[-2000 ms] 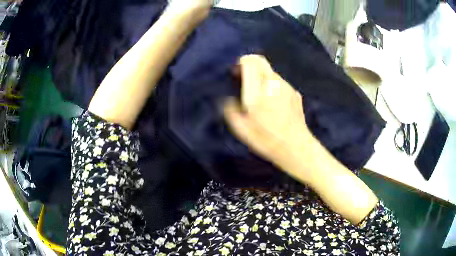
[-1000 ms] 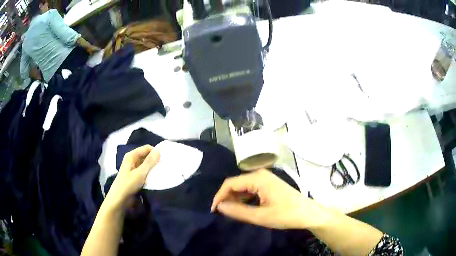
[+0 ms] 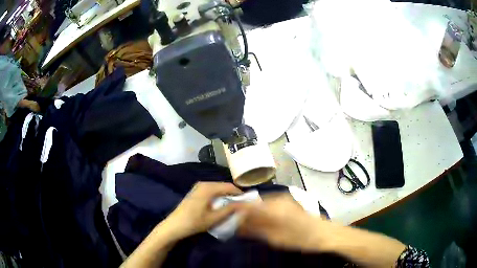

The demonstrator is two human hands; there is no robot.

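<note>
A white shoulder pad (image 3: pixel 225 226) is held between my two hands, just in front of the machine. It looks folded or bent, and my fingers hide part of it. My left hand (image 3: pixel 201 209) grips it from the left. My right hand (image 3: pixel 280 222) is blurred and overlaps the pad's right side; its grip is unclear. A dark navy garment (image 3: pixel 151 196) lies under my hands on the table and lap. The sewing machine head (image 3: pixel 201 84) stands beyond, with the white cylinder (image 3: pixel 254 166) just above my hands. The needle area is hidden.
White pads (image 3: pixel 324 138) lie at the right of the table (image 3: pixel 418 152). Black-handled scissors (image 3: pixel 353 177) lie beside a black phone (image 3: pixel 388 154). Navy garments with white strips (image 3: pixel 63 183) are heaped at left. Brown cloth (image 3: pixel 125 56) lies behind. A person's pale blue sleeve (image 3: pixel 11 84) shows at far left.
The white pad has moved right and down and looks bent instead of flat. My right hand has come over to it. The view has shifted, and the machine appears further left.
</note>
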